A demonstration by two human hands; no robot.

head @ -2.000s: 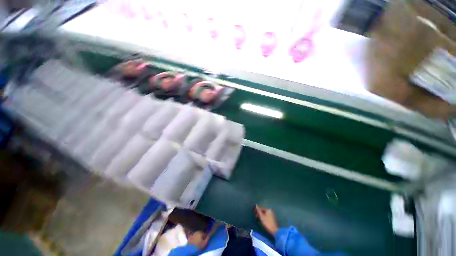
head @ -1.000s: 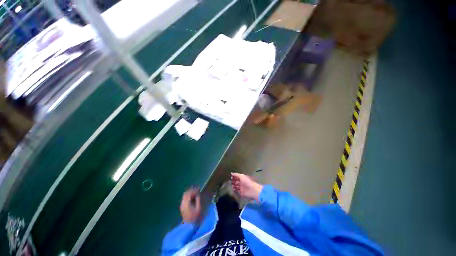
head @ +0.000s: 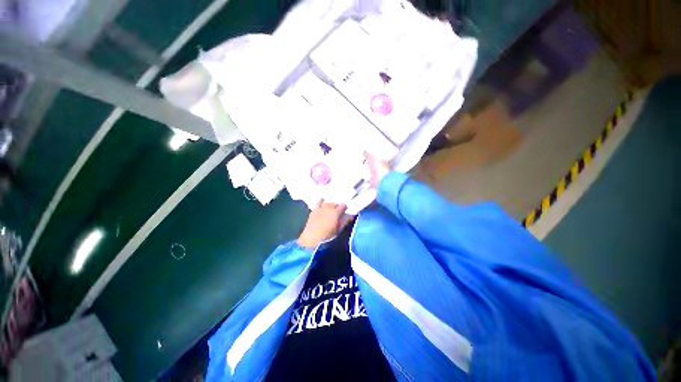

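White printed retail boxes lie flat inside a crumpled white plastic liner (head: 190, 86) on the green bench. The near box (head: 299, 153) shows a pink round picture, and another box (head: 366, 63) with the same picture lies beyond it. My left hand (head: 325, 222) is at the near edge of the near box, fingertips on it. My right hand (head: 377, 168) is at the near box's right side, fingers touching its face. Whether either hand grips the box cannot be told.
Small white pieces (head: 254, 179) lie left of the boxes on the green bench (head: 160, 298). A pale ring (head: 178, 251) lies nearer. A grey-white post (head: 112, 93) crosses at left. White boxes stand at bottom left. Yellow-black floor tape (head: 582, 164) runs at right.
The view has moved closer to the wrapped boxes. Both hands have moved forward from in front of my body onto the near printed box.
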